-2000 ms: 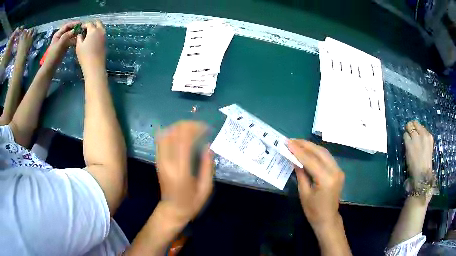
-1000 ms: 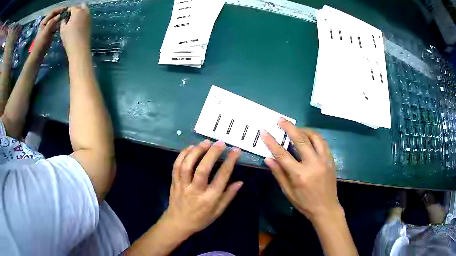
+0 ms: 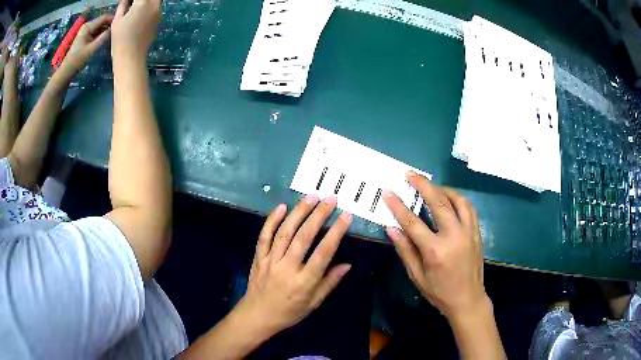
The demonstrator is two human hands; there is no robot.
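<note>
A half-folded instruction sheet (image 3: 351, 177) lies flat near the bench's front edge, a white strip with a row of short dark bars. My right hand (image 3: 443, 242) holds down its right end, with fingertips on top and the thumb at the near edge. My left hand (image 3: 295, 260) is palm down with fingers apart, its fingertips at the sheet's near edge; it grips nothing. A narrow pile of folded paper (image 3: 285, 49) lies beyond, left of centre. A thick stack of unfolded sheets (image 3: 509, 105) lies to the right.
At left, a neighbour's arm (image 3: 137, 140) reaches over clear plastic trays (image 3: 184, 39), beside a red-orange tool (image 3: 68, 43). More clear trays (image 3: 597, 176) lie at far right. Part of another person (image 3: 583, 337) shows at lower right. The green bench (image 3: 225, 133) has a curved front edge.
Two seconds ago the sheet was partly open and tilted in my right hand, with my left hand blurred beside it. It now lies flat as a strip. The right-hand neighbour's hand has left the trays.
</note>
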